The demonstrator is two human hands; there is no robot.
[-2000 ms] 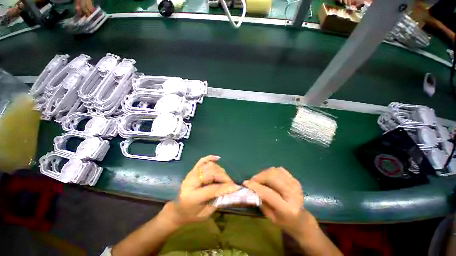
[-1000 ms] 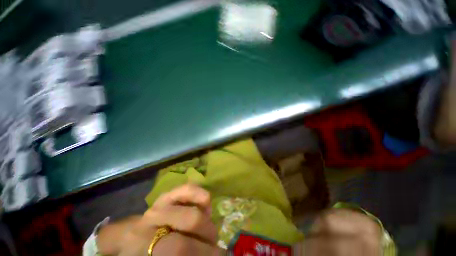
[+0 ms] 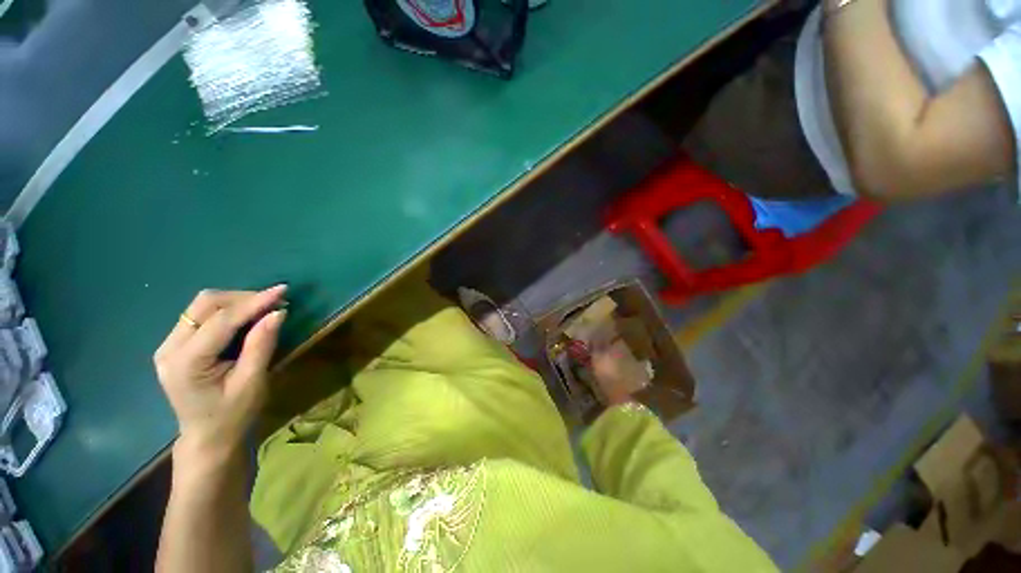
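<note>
My left hand (image 3: 218,358) rests at the bench's front edge, thumb and fingers bent with a gap between them, and no work part shows in it. My right hand (image 3: 614,372) is small and low, inside an open cardboard box (image 3: 672,386) below the bench. Scraps and a small red item (image 3: 577,351) lie by its fingers; its grip is unclear. A pile of thin white strips (image 3: 252,65) lies on the green bench (image 3: 370,168), with one loose strip (image 3: 272,129) beside it. White plastic frames (image 3: 43,414) are cut off at the left edge.
A black pouch (image 3: 453,28) with a red emblem lies at the bench's top. A person's bare arm (image 3: 896,123) is at the upper right, above a red stool (image 3: 694,229) with blue material. Torn cardboard (image 3: 957,481) lies at the lower right.
The view has swung right and down. My hands, earlier together on a crinkled packet, are apart. My right hand has gone down into the box; my left is at the bench edge.
</note>
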